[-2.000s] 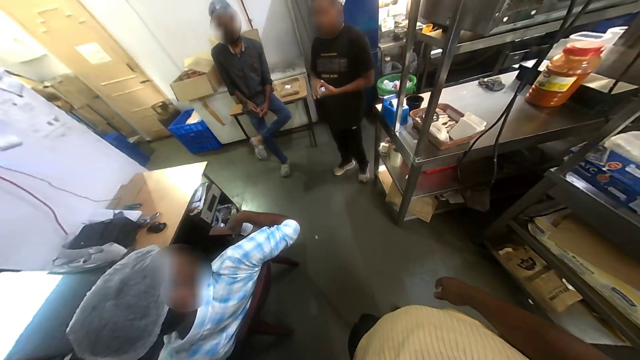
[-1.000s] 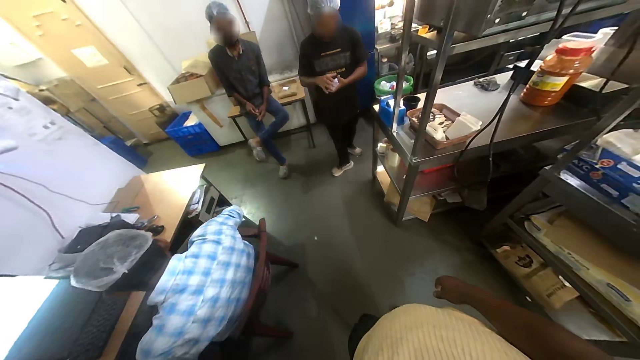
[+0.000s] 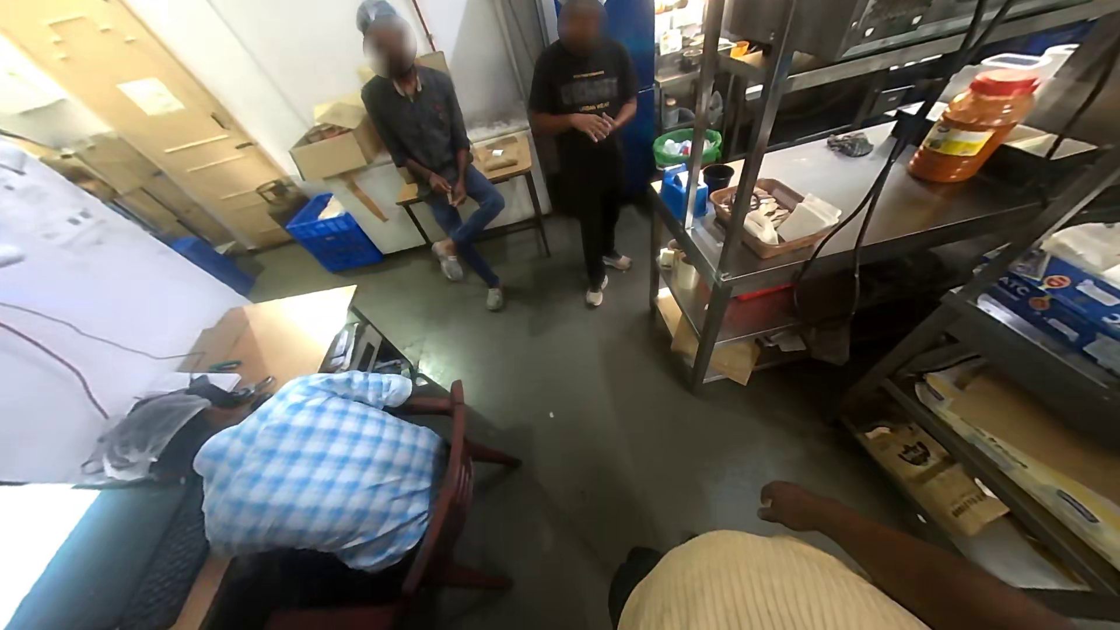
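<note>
My right hand point(image 3: 789, 506) hangs low at the lower right, beside my cream ribbed shirt point(image 3: 770, 584). Its fingers look curled, and nothing shows in them. Below it is the grey floor point(image 3: 560, 455); to its right stands a metal rack point(image 3: 927, 402). My left hand is out of view. At the lower left, a person in a blue and white checked shirt point(image 3: 324, 472) sits on a dark red chair point(image 3: 455, 490), bent over toward the desk, head hidden. Two other people are at the back: one sits on a small table point(image 3: 512, 166), one stands in black clothes point(image 3: 584, 105) with hands together.
A steel shelf unit point(image 3: 735, 280) at the right holds a brown tray point(image 3: 779, 245) and a red-lidded plastic jar point(image 3: 976, 127). A blue crate point(image 3: 337, 236) and an open cardboard box point(image 3: 337, 153) are by the back wall. A wooden desk point(image 3: 297, 328) stands left.
The person in the checked shirt was upright with a hairnet and face showing two seconds ago, and has bent down over the desk. The standing person's hands have shifted. My right hand stays low.
</note>
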